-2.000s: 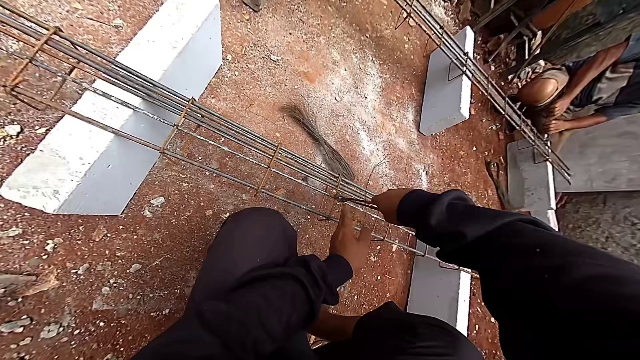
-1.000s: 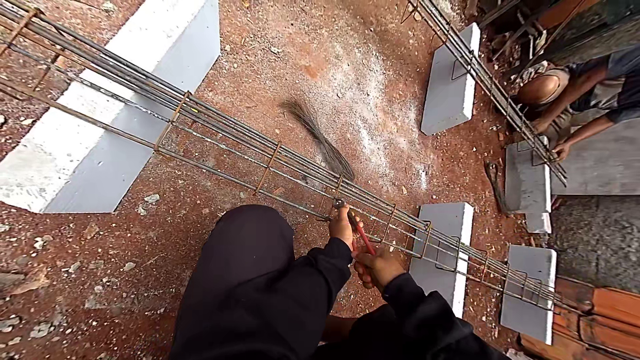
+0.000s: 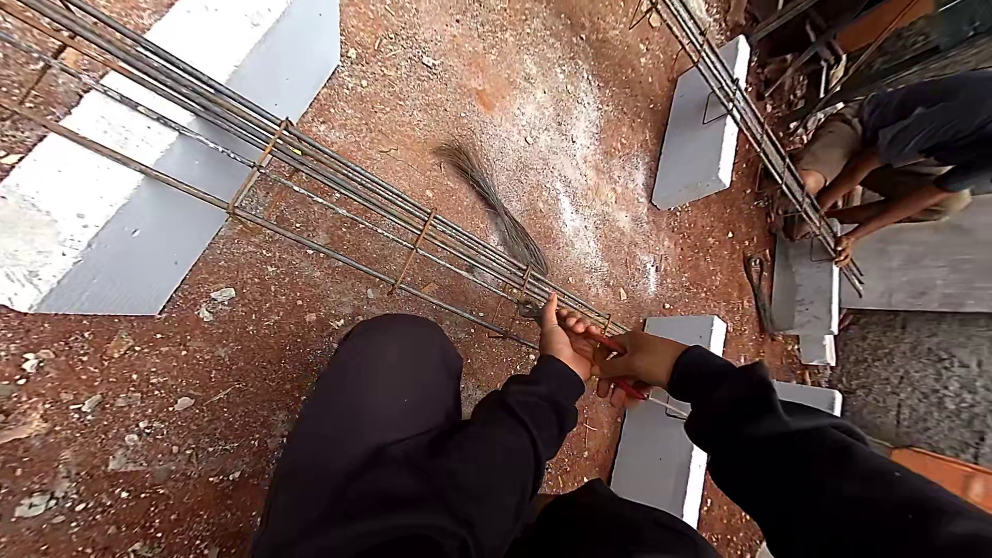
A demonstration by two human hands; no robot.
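A long rebar cage [image 3: 341, 203] with rusty stirrups runs diagonally past my knee. Pincers with red handles [image 3: 632, 389] have their dark jaws against the cage near a stirrup. My left hand [image 3: 564, 337] is at the jaw end of the pincers, thumb up, against the bars; part of its grip is hidden. My right hand [image 3: 637, 360] is closed around the red handles. Just beyond the cage, a bundle of thin tie wire [image 3: 500, 209] lies on the reddish ground.
White and grey blocks [image 3: 267, 85] support the cage at left, with another block [image 3: 659, 449] at lower right. A second rebar cage [image 3: 744, 116] rests on blocks [image 3: 701, 132] at upper right, where a co-worker's hands [image 3: 843, 246] touch it. Looped wire [image 3: 759, 291] lies nearby.
Two seconds ago both hands were at the bars with no pincers visible; one second ago the red-handled pincers were in my hands. My right arm now reaches further across the cage's right part.
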